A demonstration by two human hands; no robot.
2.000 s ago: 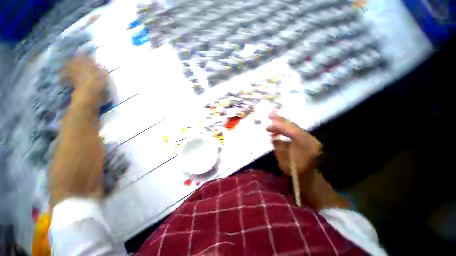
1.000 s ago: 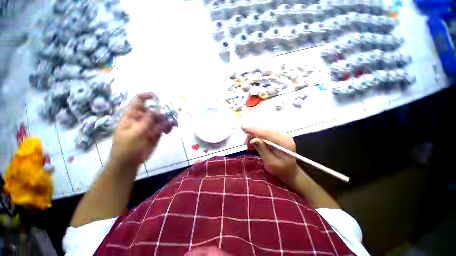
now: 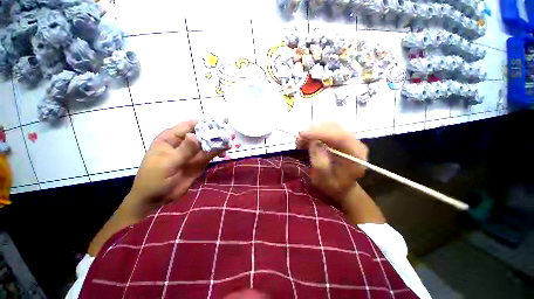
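Note:
My left hand [image 3: 170,160] holds one grey ornament body [image 3: 212,135] between thumb and fingers, just in front of the table's near edge. The body is ruffled, with a dark hollow facing up. My right hand [image 3: 335,157] holds a long thin pale applicator stick [image 3: 404,179]. The stick's thick end points down to the right; its thin tip points left toward the bowl, and its exact end is hard to see. The small white glue dish [image 3: 253,111] stands at the table edge between my hands. Its contents are washed out by glare.
A heap of grey bodies [image 3: 55,44] lies at the left. Small pale pieces [image 3: 345,58] are scattered behind and right of the dish. Rows of set-out ornaments [image 3: 445,67] fill the back right. A blue plastic object [image 3: 520,70] is at the right edge, an orange-yellow cloth [image 3: 4,178] at the left edge.
My left hand has come from the heap with a grey body and now holds it near the dish. My right hand keeps the stick by the table edge. The view has shifted.

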